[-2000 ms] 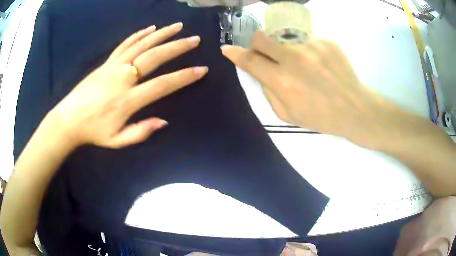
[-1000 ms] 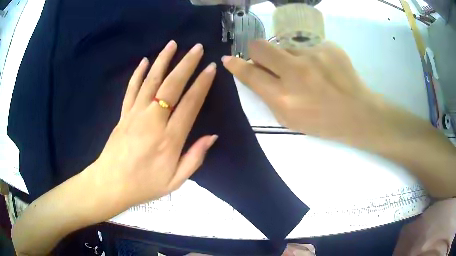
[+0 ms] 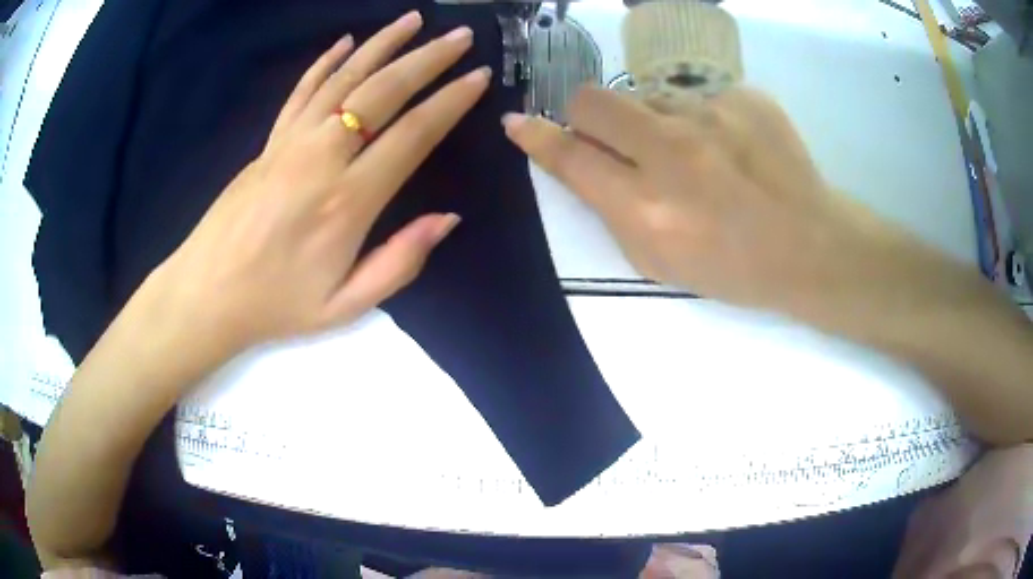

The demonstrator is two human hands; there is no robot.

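A dark navy garment panel [image 3: 487, 283] lies on the white machine bed, its narrow square-ended strap pointing toward the table's front edge. Its right edge runs up to the presser foot [image 3: 513, 51]. My left hand [image 3: 306, 204] lies flat on the cloth left of the foot, fingers spread, holding nothing. My right hand [image 3: 702, 192] is at the cloth's right edge, just below the foot. Its index fingertip touches the edge; the other fingers are curled, and what is under them is hidden. The shiny throat plate [image 3: 566, 68] shows right of the foot.
A cream ribbed knob [image 3: 683, 51] hangs above my right hand. A yellow strip [image 3: 938, 45] and thread snips [image 3: 983, 187] lie at the far right. Printed ruler marks [image 3: 793, 458] run along the table's front edge. The wearer's lap shows below it.
The cloth has moved up toward the foot, and the strap end has shifted up and left. My left hand slid back and then forward again with the cloth. My right hand stayed near the foot.
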